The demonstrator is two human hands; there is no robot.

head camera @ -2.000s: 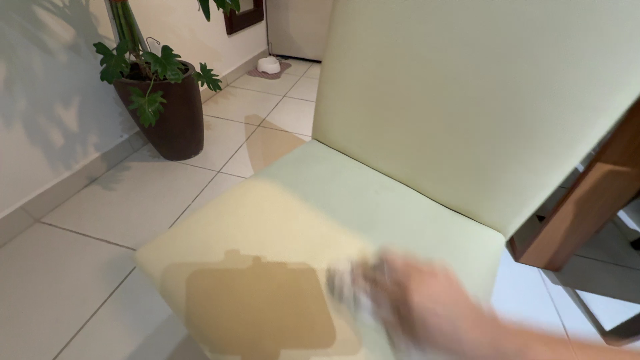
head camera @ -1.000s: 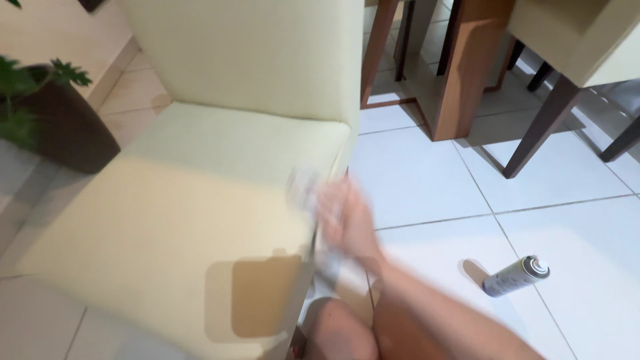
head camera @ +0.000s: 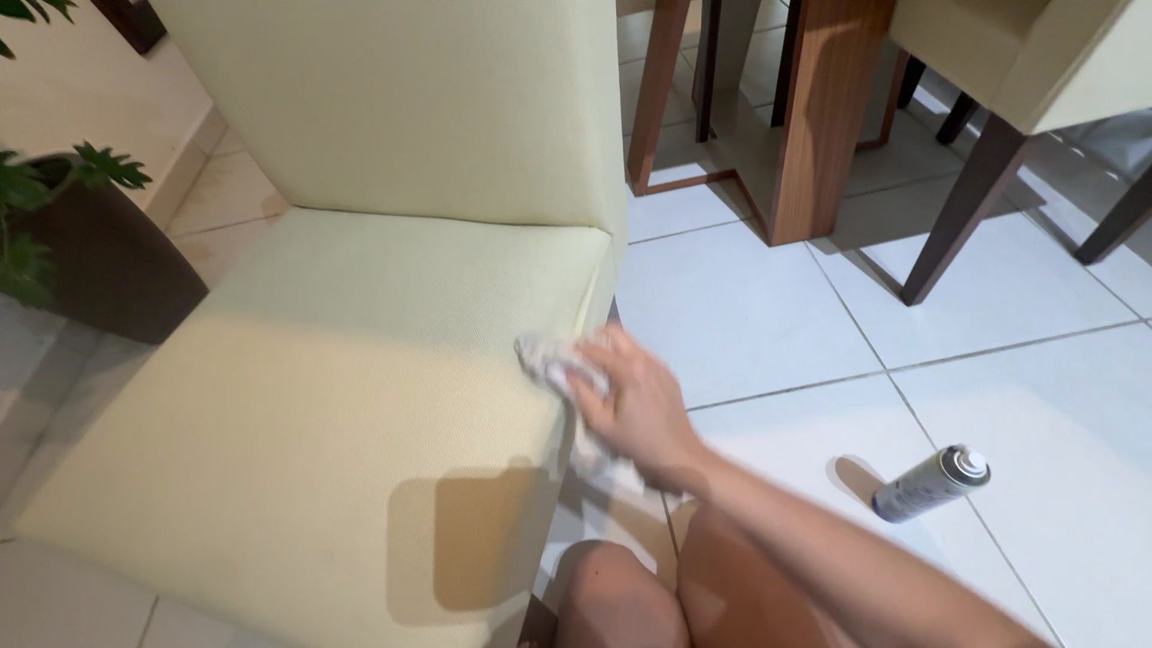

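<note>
My right hand (head camera: 639,405) grips a crumpled whitish cloth (head camera: 544,360) and presses it on the right edge of a cream upholstered chair seat (head camera: 342,387). Part of the cloth hangs down over the side of the seat, below the hand. The chair's backrest (head camera: 405,99) rises behind the seat. My left hand is out of the picture. On the floor to the right of my forearm stands an aerosol can (head camera: 931,484) with its white nozzle uncovered.
A dark plant pot (head camera: 108,243) with green leaves is at the left by the wall. Behind the chair, at the right, are a wooden table leg (head camera: 823,117) and another cream chair (head camera: 981,54) with dark legs. My bent knees (head camera: 621,598) are close to the seat's side.
The view has swung right, bringing the can and table leg into sight. My right hand, holding the cloth, was over the seat two seconds ago and is now at its right edge.
</note>
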